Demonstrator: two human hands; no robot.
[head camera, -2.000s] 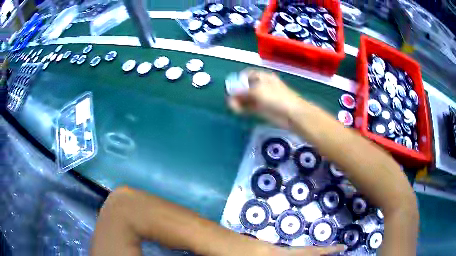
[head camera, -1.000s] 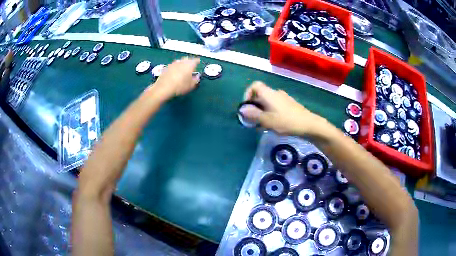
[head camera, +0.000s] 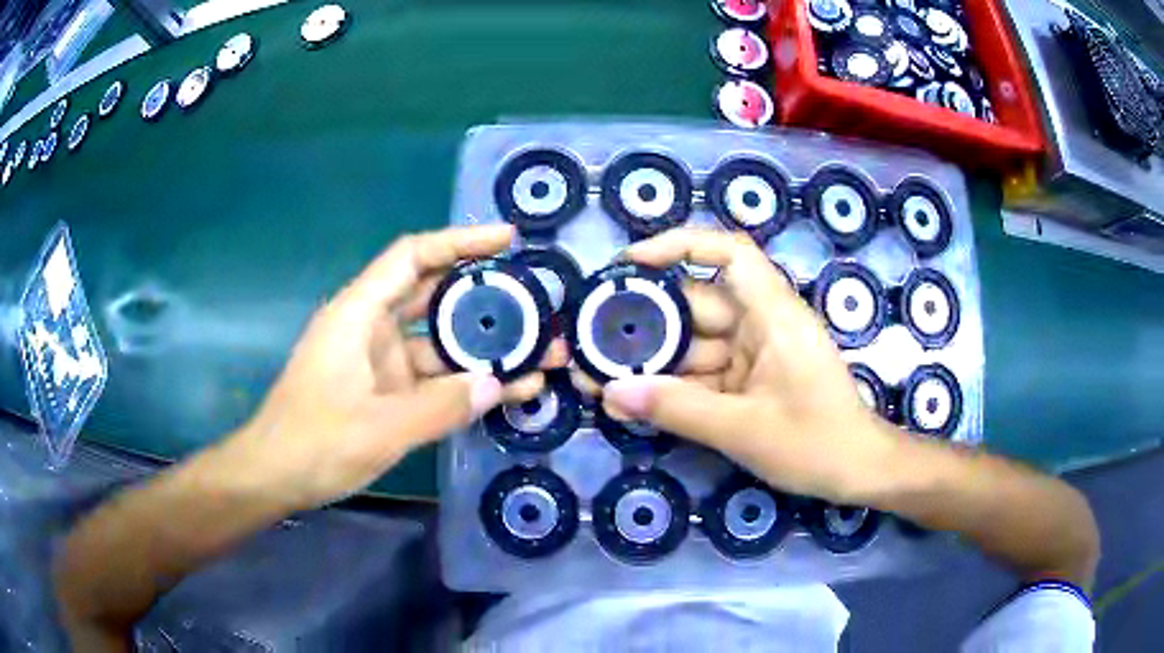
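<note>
My left hand (head camera: 370, 364) holds a black-rimmed speaker driver (head camera: 488, 322) with a pale ring and a blue-grey centre. My right hand (head camera: 753, 370) holds a similar driver (head camera: 628, 328) with a violet-grey centre. The two discs are side by side, faces towards me, above the blister tray (head camera: 960, 478). The tray holds rows of black-rimmed discs in round pockets. My hands and the held discs hide part of its middle rows. The lower right corner pocket is not clearly seen.
Red-marked discs (head camera: 742, 50) stand in a short column beside a red bin (head camera: 894, 112) heaped with discs. Loose discs (head camera: 194, 87) lie at upper left on the green surface (head camera: 370, 89). A small clear tray (head camera: 61, 344) lies at left. A metal-cased unit (head camera: 1085, 128) is far right.
The view has shifted down over the tray. My left hand has come from the loose discs to the middle and now holds one. My right hand has brought its disc beside it.
</note>
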